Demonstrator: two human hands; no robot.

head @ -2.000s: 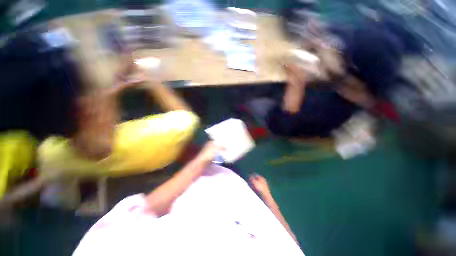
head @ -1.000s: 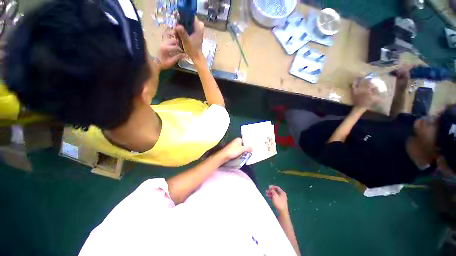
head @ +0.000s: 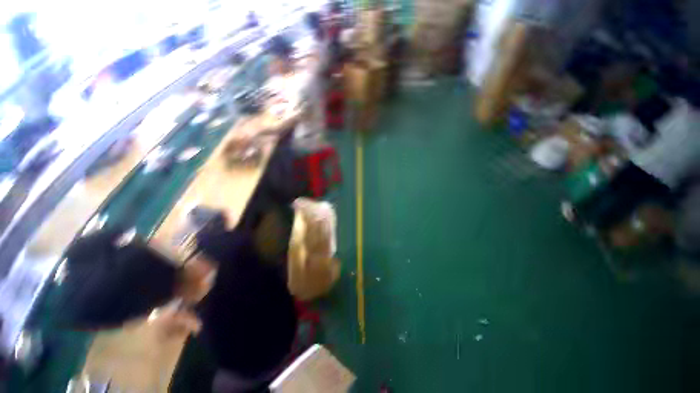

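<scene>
The pale card or small carton piece (head: 316, 373) shows at the bottom edge, left of centre, cut off by the picture's rim. It is tilted, with its light face up. No writing can be made out on it. My left hand is not visible; whatever holds the card lies below the picture. My right hand cannot be made out either. A tiny reddish spot at the bottom edge, right of the card, is too small to identify. The whole view is blurred.
A person in dark clothes (head: 249, 307) sits at the long brown bench (head: 219, 188) on the left. A brown carton (head: 313, 253) and red stool (head: 321, 170) stand beside the yellow floor line (head: 360, 230). Mixed goods (head: 591, 180) lie right, on green floor.
The view has swung from the bench and the seated worker in yellow to along the aisle. The card is now lower and cut off; my hands and pink-white shirt have left the picture.
</scene>
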